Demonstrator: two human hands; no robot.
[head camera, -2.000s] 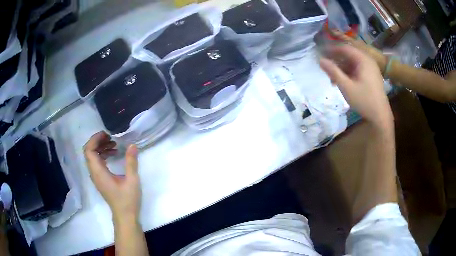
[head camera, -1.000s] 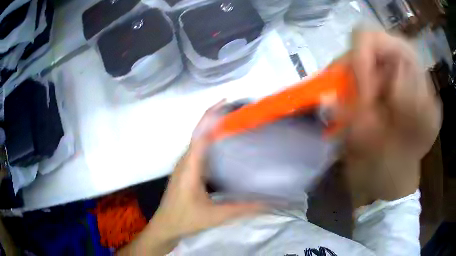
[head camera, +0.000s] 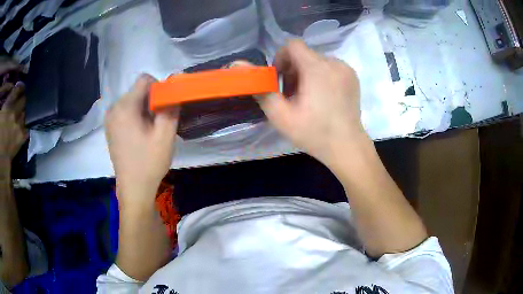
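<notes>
A black power bank (head camera: 223, 118) in a translucent bag sits on the white cover near the bench's front edge. A bright orange strap (head camera: 215, 87) runs across above it as a flat band. My left hand (head camera: 140, 126) grips the strap's left end and my right hand (head camera: 315, 95) grips its right end. The power bank lies between and partly behind my hands. Whether the strap touches the unit, and whether my hands also touch the unit, cannot be told. Both hands are slightly blurred.
Bagged power banks (head camera: 206, 16) stand beyond my hands. Another black unit (head camera: 64, 77) is at the left. A blue bin (head camera: 74, 229) with orange straps (head camera: 166, 209) is below the bench edge. Another person's hand (head camera: 11, 118) is at the far left. A brown box (head camera: 444, 195) is below right.
The power bank, held up and tilted with the strap one second ago, is now down on the bench. Both hands are at the strap's ends, and the strap lies nearly level. Another person's hand now shows at left.
</notes>
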